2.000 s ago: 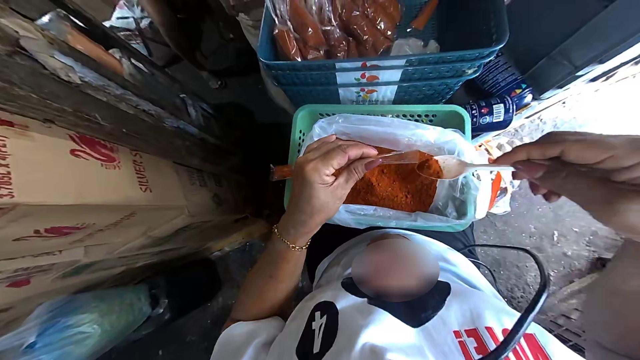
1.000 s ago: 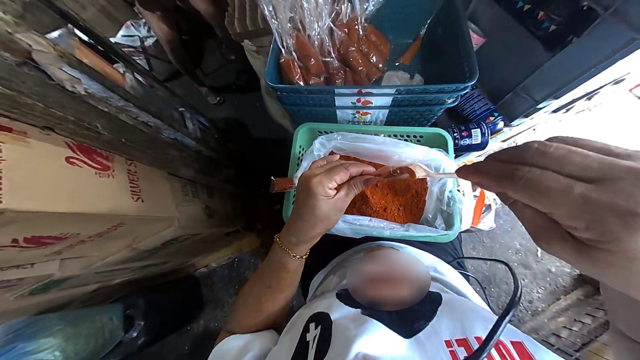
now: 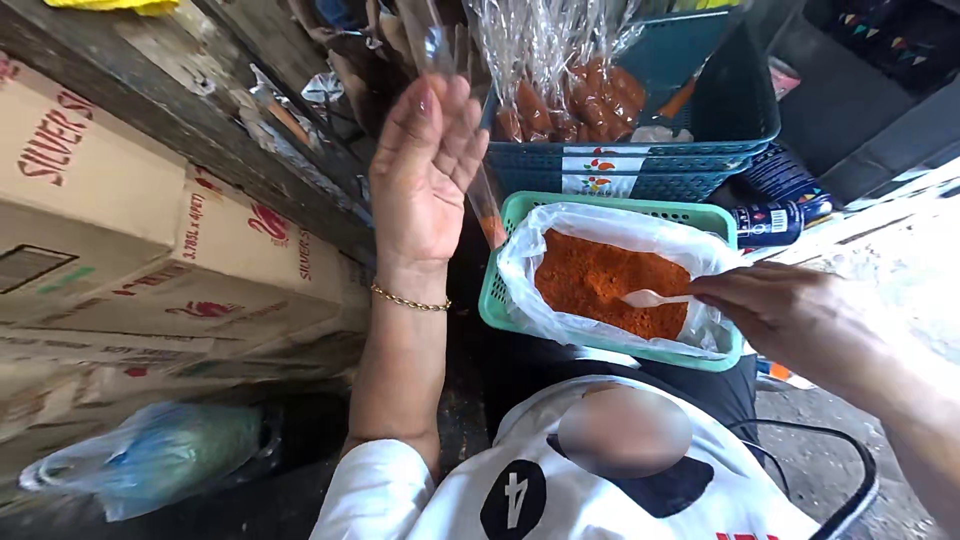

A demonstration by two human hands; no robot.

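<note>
My left hand (image 3: 427,172) is raised, palm showing, at the left of the green basket. A long clear narrow plastic bag (image 3: 484,193) runs past its fingers, with orange powder in its lower end; the exact grip is partly hidden. My right hand (image 3: 772,300) holds the handle of a white plastic spoon (image 3: 649,298), whose bowl rests on the orange-red powder (image 3: 592,274). That powder lies in a white plastic liner (image 3: 536,315) inside the green plastic basket (image 3: 724,364), by the person in a white shirt.
Stacked teal baskets (image 3: 525,180) stand beyond the green one, holding several filled clear bags (image 3: 600,97). Dark blue cans (image 3: 772,223) lie at the right. Cardboard boxes (image 3: 247,255) and a knotted plastic bag (image 3: 180,450) are at the left. A black cable (image 3: 840,442) loops at lower right.
My left hand has moved from over the powder up and left, and the narrow bag has swung from lying crosswise to steeper. The spoon has left the bag's mouth and is down in the powder.
</note>
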